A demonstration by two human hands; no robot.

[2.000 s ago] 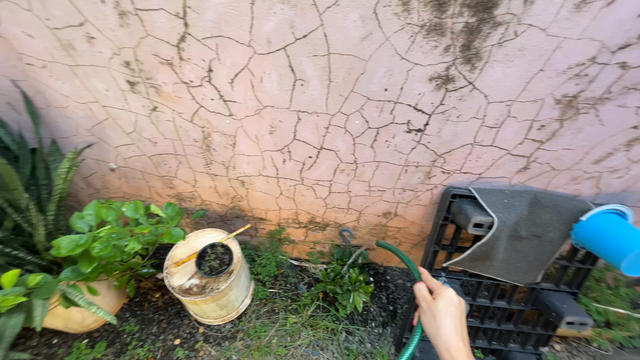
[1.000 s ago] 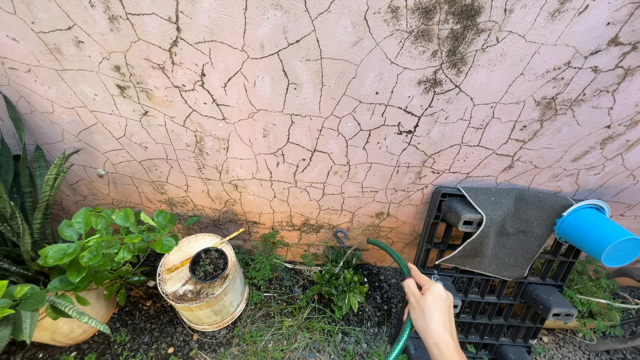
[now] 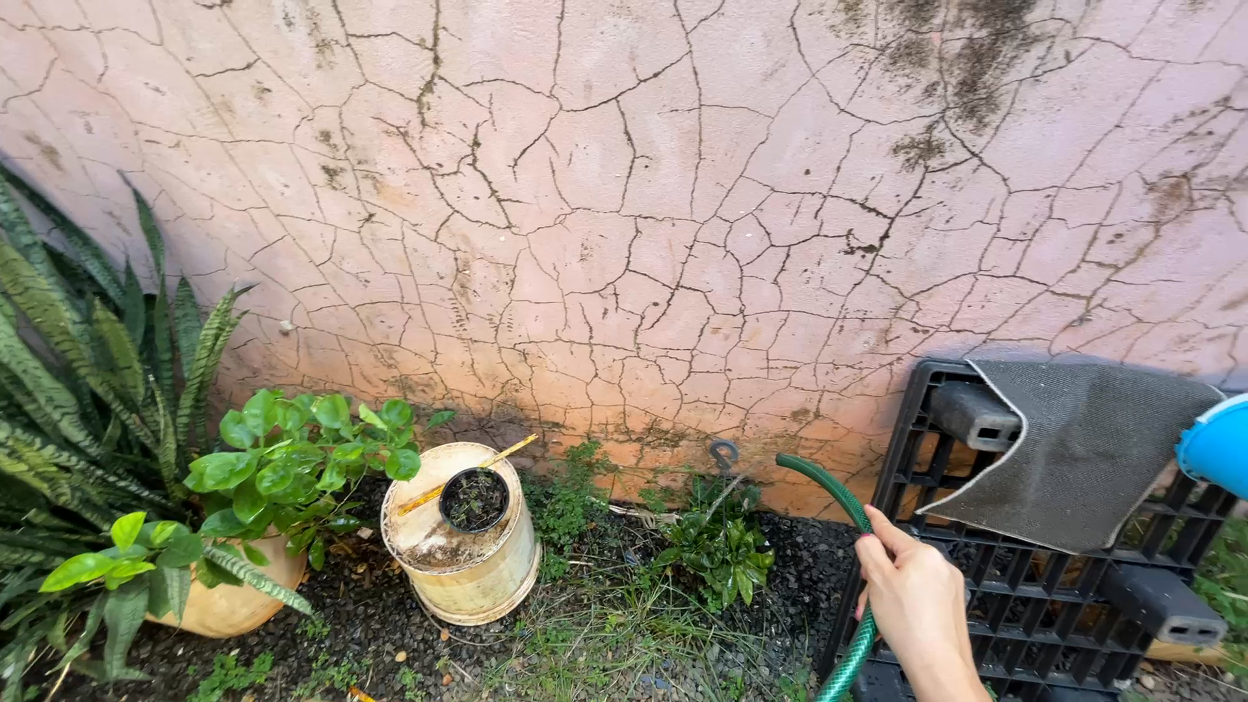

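My right hand (image 3: pixel 912 585) is closed around a green garden hose (image 3: pixel 829 483), a little below its free end. The hose end points up and left, towards the base of the cracked pink wall (image 3: pixel 624 214), and no water is seen coming out. Below and left of the hose tip grows a low leafy plant (image 3: pixel 721 556). Further left, a small black pot of soil (image 3: pixel 474 499) and a yellow stick (image 3: pixel 517 448) rest on an upturned whitish bucket (image 3: pixel 473 585). My left hand is out of view.
A black plastic pallet (image 3: pixel 1033 595) leans on the wall at the right, with a grey mat (image 3: pixel 1082 448) draped over it and a blue bucket (image 3: pixel 1219 444) at its edge. Snake plants (image 3: pixel 97 361) and a potted leafy plant (image 3: pixel 292 468) stand at the left. Gravel and grass cover the ground.
The view has shifted somewhat, so the bucket and plants sit further right in it than a second ago. My right hand keeps its grip on the hose throughout.
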